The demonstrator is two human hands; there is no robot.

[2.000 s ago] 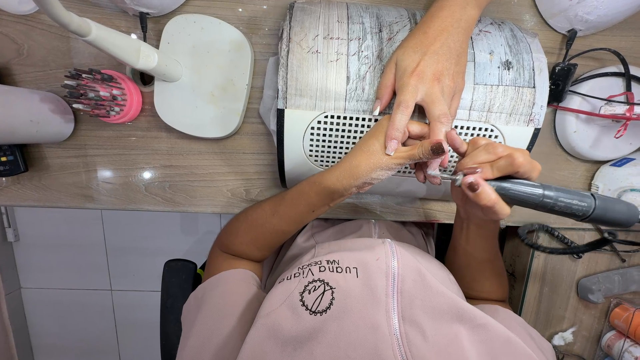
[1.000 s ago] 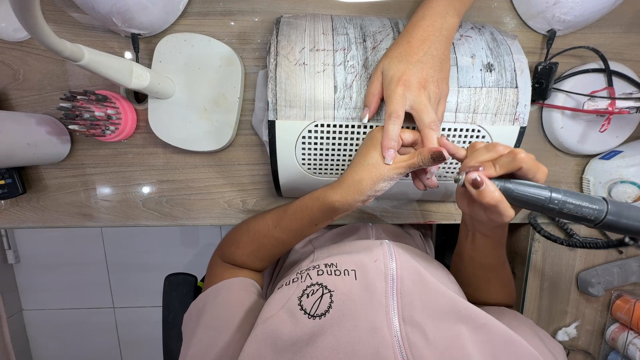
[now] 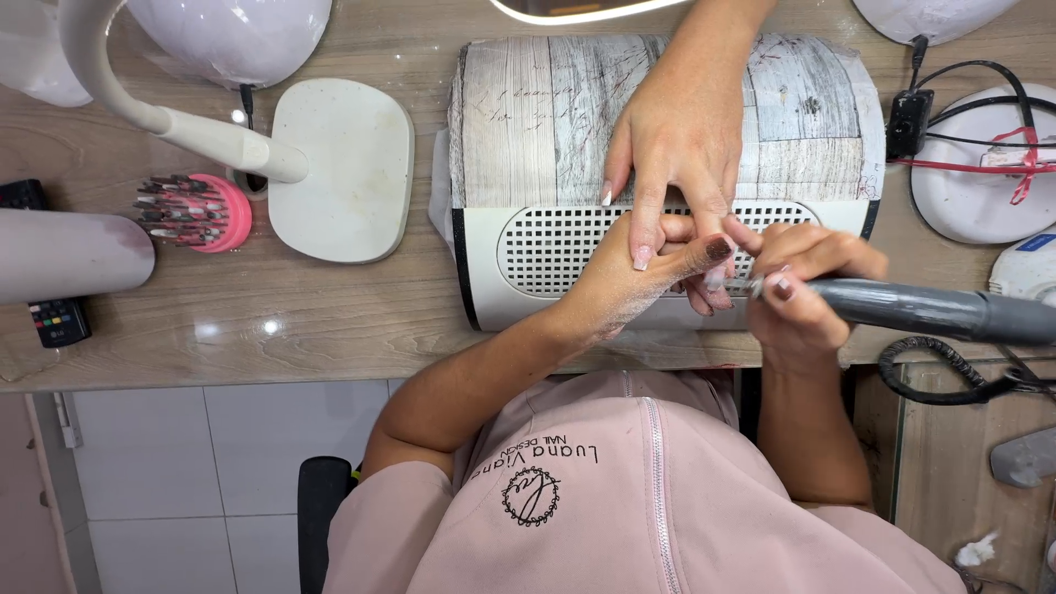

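Note:
My left hand (image 3: pixel 639 268), dusted with pale powder, grips a finger of the other person's hand (image 3: pixel 689 124), which reaches in from the top over the nail dust collector (image 3: pixel 487 264). In my right hand (image 3: pixel 804 285) is a grey electric nail drill handpiece (image 3: pixel 932 309), held like a pen. The drill's bit (image 3: pixel 737 283) points left, close to the held fingertip; whether it touches the nail cannot be told. The white perforated grille (image 3: pixel 540 247) lies beneath the hands.
Left of the collector are a white lamp base (image 3: pixel 342 173), a pink holder of drill bits (image 3: pixel 235 214) and a remote control (image 3: pixel 59 323). To the right lie a black cable adapter (image 3: pixel 909 122), a round white base (image 3: pixel 973 198) and a coiled black cord (image 3: pixel 932 396).
Both of my hands stay close together at the other person's fingers, the drill still in my right hand. The view has shifted slightly.

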